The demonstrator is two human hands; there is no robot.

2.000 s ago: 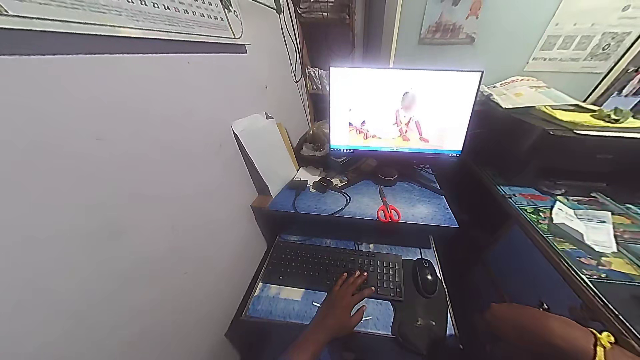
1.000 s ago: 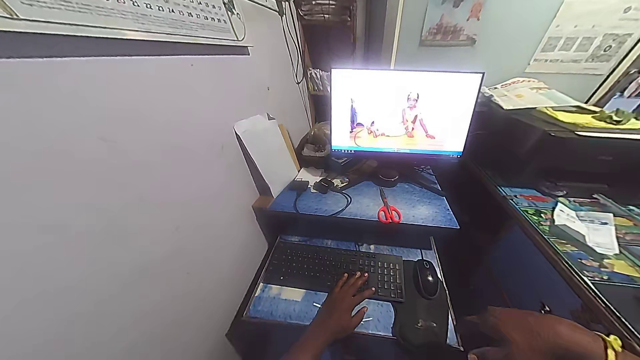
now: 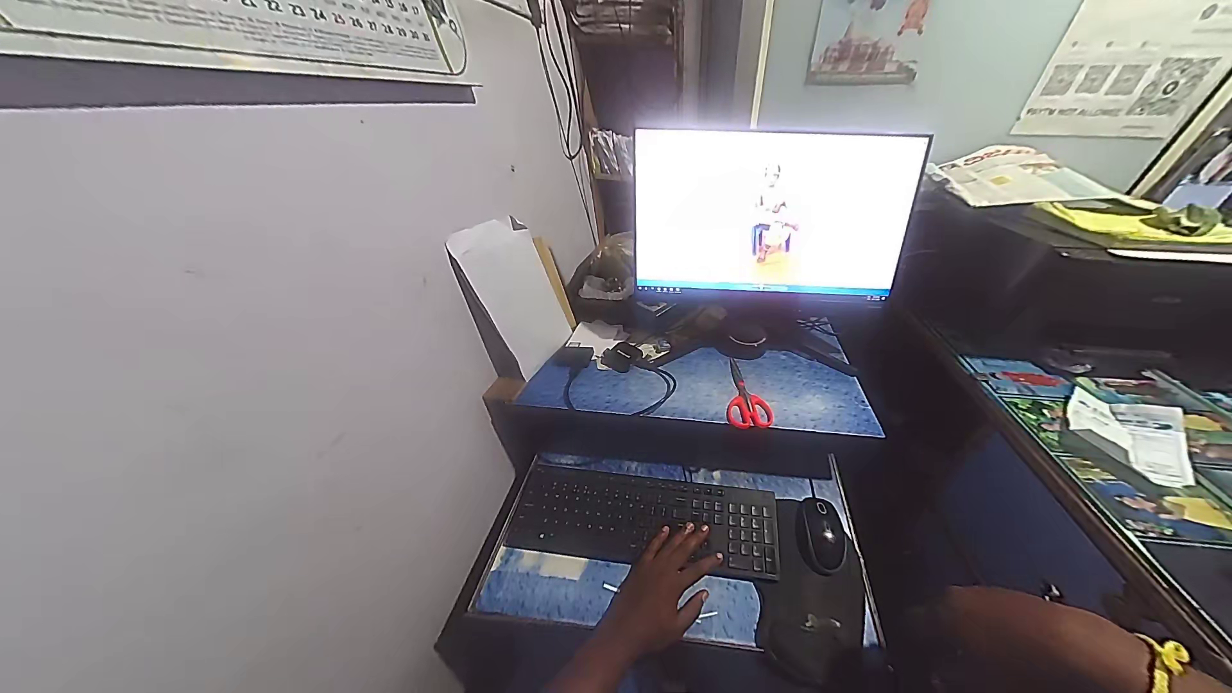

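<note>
My left hand (image 3: pixel 664 587) rests palm down with its fingers spread over the right part of a black computer keyboard (image 3: pixel 616 510), the fingertips on keys near the number pad. Nothing is held in it. Right of the keyboard a black mouse (image 3: pixel 823 535) sits on a dark mouse pad (image 3: pixel 813 616). My right hand (image 3: pixel 1030 630) is low at the right, beyond a yellow wrist band; its fingers are lost in shadow. Above the keyboard shelf stands a lit monitor (image 3: pixel 780 212) showing a small seated figure on white.
Red-handled scissors (image 3: pixel 749 409) and a black cable with plugs (image 3: pixel 626 358) lie on the blue desktop (image 3: pixel 799 390) below the monitor. White papers (image 3: pixel 510 289) lean at the left, near the wall. At the right are a glass-topped counter with papers (image 3: pixel 1155 443) and a dark printer (image 3: pixel 1145 298).
The picture on the monitor has changed from a figure low on the floor to an upright seated one. My left hand has stayed on the keyboard. My right hand has shifted slightly at the lower right.
</note>
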